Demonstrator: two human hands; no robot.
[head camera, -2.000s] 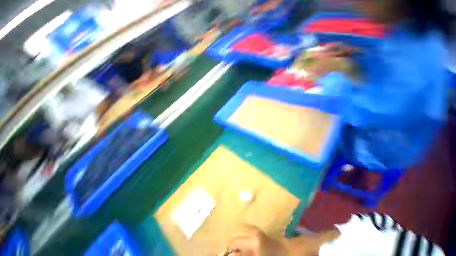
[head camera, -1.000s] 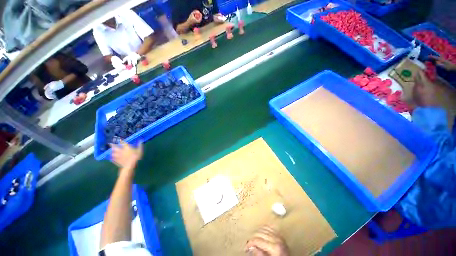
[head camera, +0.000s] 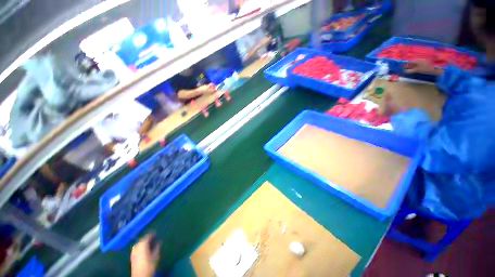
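My left hand (head camera: 143, 258) is at the bottom left, blurred and cut off by the lower edge, just below the far parts bin. A dark part (head camera: 154, 242) shows at its fingertips. The far parts bin (head camera: 184, 186), a blue tray, is heaped with dark parts (head camera: 152, 185). On the cardboard work mat (head camera: 320, 243) lie a white square pad (head camera: 225, 258) and a glue bottle (head camera: 297, 248), seen as a white blob. My right hand is out of view; only a bit of striped sleeve shows at the bottom edge.
A blue tray lined with brown cardboard (head camera: 347, 159) stands right of the mat. Beyond it are red-pink parts (head camera: 358, 112) and blue trays of them. A person in blue (head camera: 461, 146) sits at the right. Other people work across the green line (head camera: 233, 146).
My left hand has left the rim of the far parts bin and come down nearer, now with a dark part. My right hand has gone out of view. The view has shifted.
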